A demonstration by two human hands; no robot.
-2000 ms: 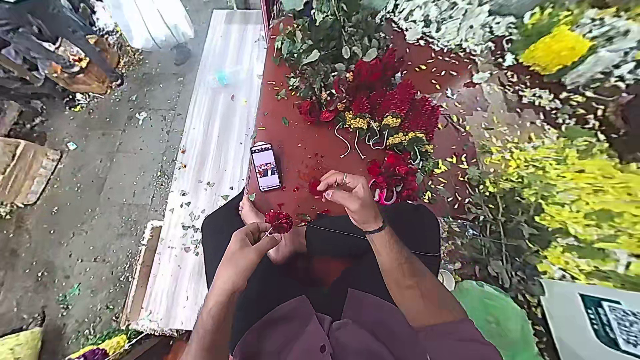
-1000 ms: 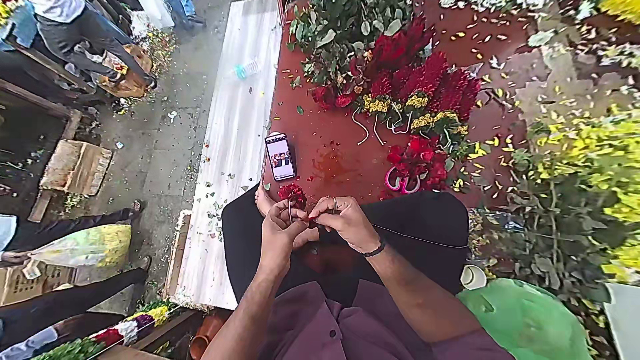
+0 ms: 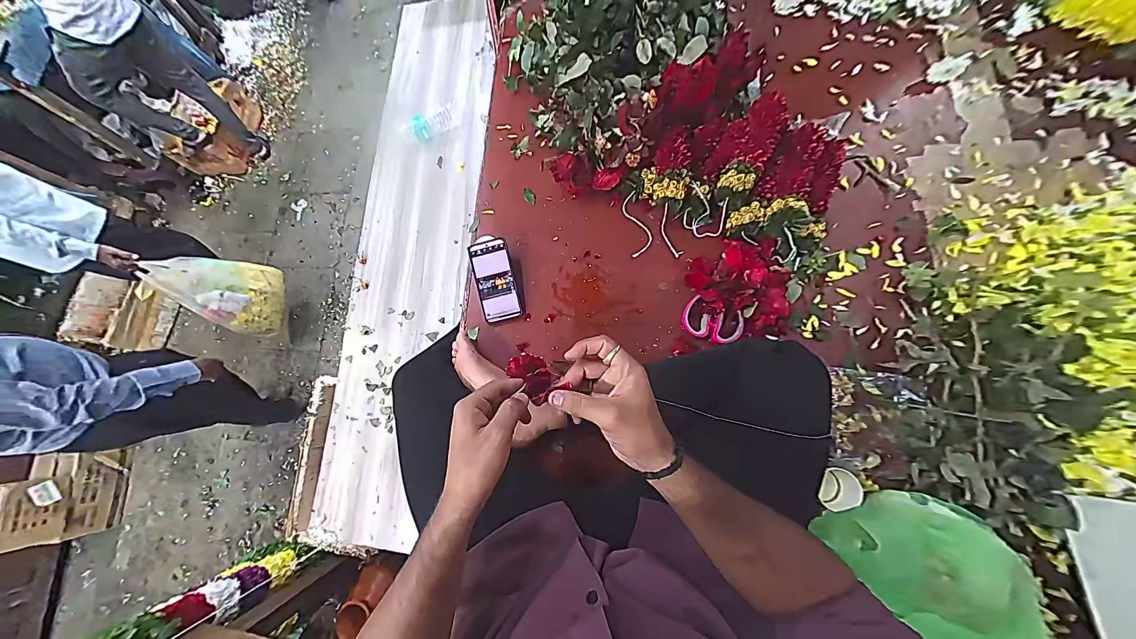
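Note:
My left hand (image 3: 485,437) pinches a small bunch of dark red petals (image 3: 532,374) between thumb and fingertips, above my bare foot. My right hand (image 3: 612,404) is at the bunch's right side, its thumb and forefinger closed on the petals' edge or on thread; which one I cannot tell. A pale thread (image 3: 741,424) runs right from there over my dark trouser leg. Beyond my hands a phone (image 3: 497,280) with its screen lit lies on the red surface. Pink-handled scissors (image 3: 712,321) lie against a heap of red petals (image 3: 744,275).
Red flower garlands (image 3: 754,146) with yellow bands and white strings lie ahead beside green leaves (image 3: 603,62). Yellow flowers (image 3: 1029,284) and a green bag (image 3: 932,559) are at right. A plastic bottle (image 3: 430,124) lies on the white board (image 3: 408,204). People stand on the left, one holding a bag (image 3: 226,293).
Two seconds ago my hands were apart, the right one raised with something red; now they meet at the red bunch. People and a held bag have come into view on the left.

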